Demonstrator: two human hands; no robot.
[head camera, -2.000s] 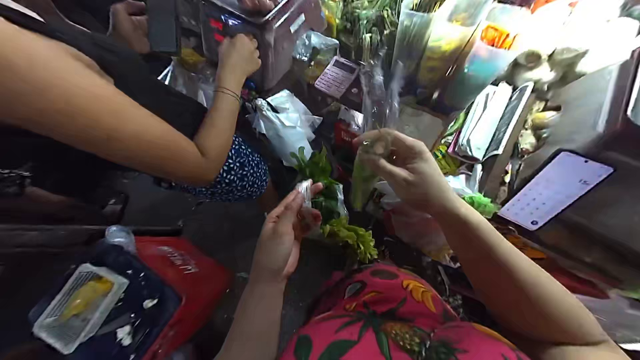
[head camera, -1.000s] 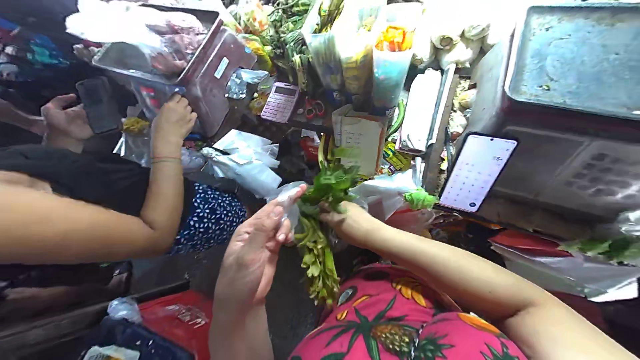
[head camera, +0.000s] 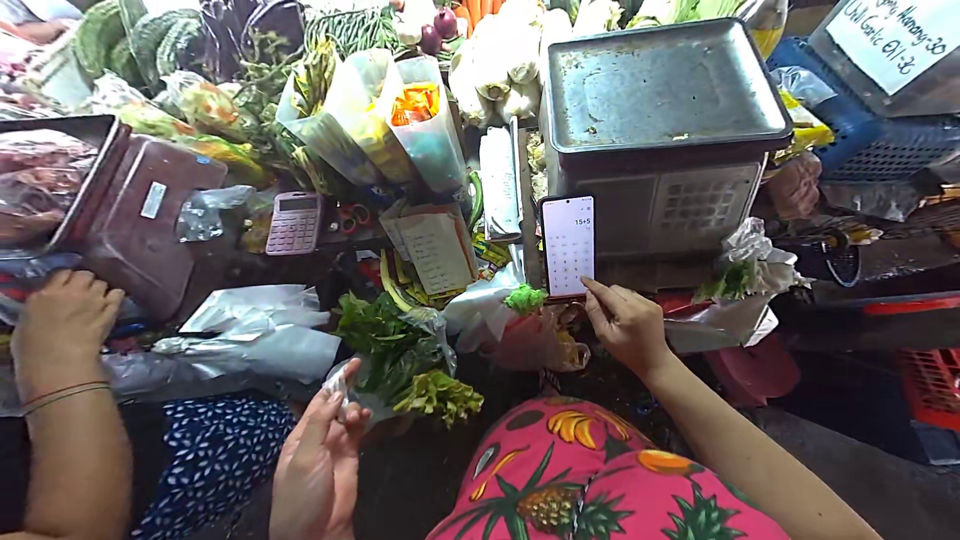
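Note:
My left hand (head camera: 322, 442) pinches the rim of a clear plastic bag (head camera: 346, 386) between thumb and fingers. Leafy greens (head camera: 382, 337) are at the bag, their pale yellow-green ends (head camera: 442, 397) pointing to the lower right. My right hand (head camera: 626, 322) has its index finger at the lower right of a smartphone (head camera: 568, 244) that shows a calculator. The phone stands propped against the front of a weighing scale with a metal tray (head camera: 667, 82). A bright green crumpled bag (head camera: 525, 298) is just left of the phone.
A co-worker's hand (head camera: 67, 322) is at far left beside a brown plastic lid (head camera: 150, 217). A pink calculator (head camera: 294, 223), a notebook (head camera: 435, 251), white plastic bags (head camera: 259, 330) and tall containers (head camera: 427, 127) line the stall. Right of the scale sits a blue basket (head camera: 885, 142).
My right hand has left the greens and moved right to the phone. The greens, between my hands a second ago, now hang at my left hand's side. The view has swung right.

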